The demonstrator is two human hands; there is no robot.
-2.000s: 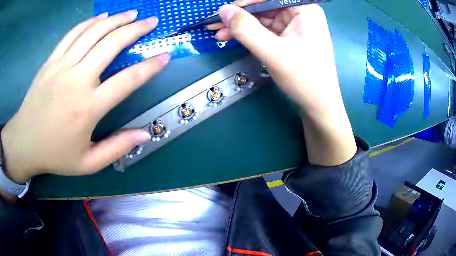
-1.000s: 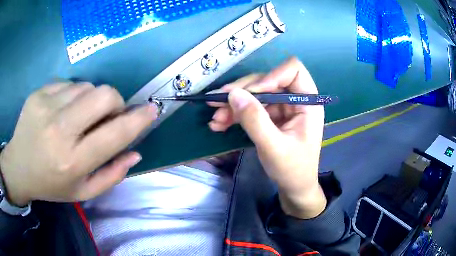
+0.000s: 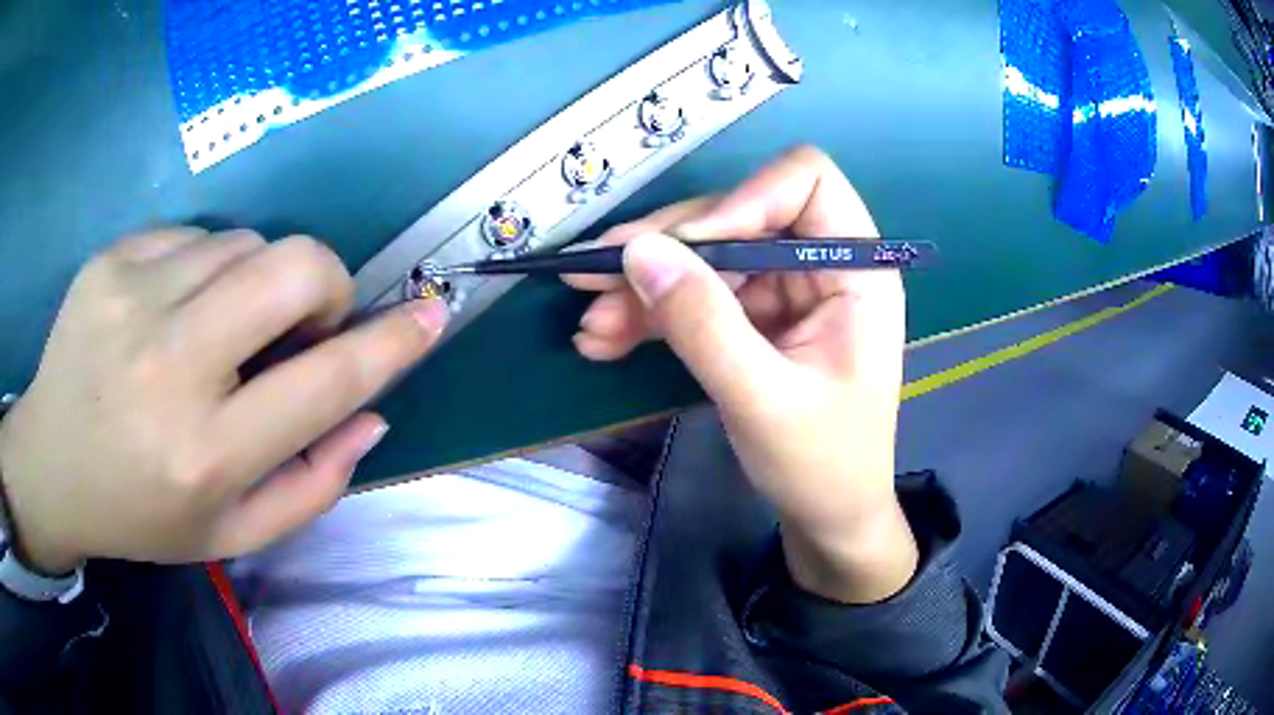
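The grey-silver LED strip board (image 3: 475, 192) lies diagonally on the green bench top, its far end up and to the right, its near end hidden under my left hand. Several round LEDs (image 3: 587, 166) sit along it. My right hand (image 3: 782, 307) holds the black tweezers (image 3: 741, 256) nearly level, with the tip at the LED (image 3: 429, 285) nearest my left hand. My left hand (image 3: 196, 398) is bent over the board's near end, its index fingertip touching beside that LED. Whether a small piece is at the tweezer tip cannot be told.
The blue carrier sheet (image 3: 301, 70) with rows of small dots lies beyond the board. Overlapping blue sheets (image 3: 1104, 119) and a narrow blue strip (image 3: 1188, 126) lie at the right. The bench edge (image 3: 978, 324) runs in front of me. A cardboard box (image 3: 1160, 458) and black crates stand lower right.
Both hands have come from the blue sheet to the board's near end. The left hand has gone from spread to bent. In the last second the tweezers have shifted only slightly at the LED.
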